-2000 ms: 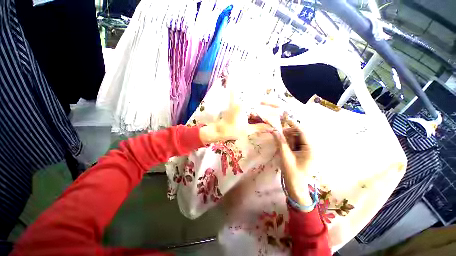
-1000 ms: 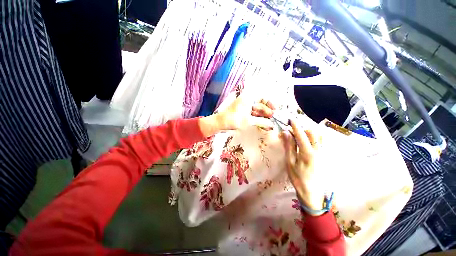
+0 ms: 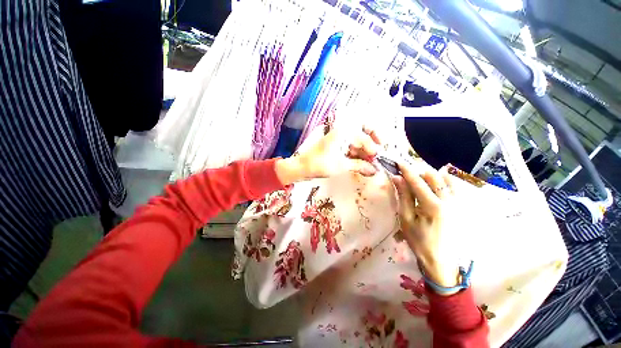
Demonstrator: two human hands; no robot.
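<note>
The white blouse [image 3: 316,234] with red-pink flowers hangs from a white plastic hanger [image 3: 500,119]. My left hand [image 3: 337,155] pinches a fold of its cloth near the front opening. My right hand [image 3: 425,207] is just right of it, closed on small dark thread snips [image 3: 387,164]; their blades point left toward my left fingertips. A blue cord [image 3: 449,288] loops round my right wrist. The cloth around both hands is overexposed; a thread or button cannot be made out.
A thick grey rail [image 3: 504,54] slants overhead at the right. White, pink and blue strips [image 3: 310,95] hang behind the blouse. Striped garments hang at the left [image 3: 41,129] and right [image 3: 579,251]. A thin metal bar [image 3: 255,342] lies low.
My hands have stayed close together while the view shifted. The snips, unclear two seconds ago, now show in my right hand. My right hand sits slightly further right than before.
</note>
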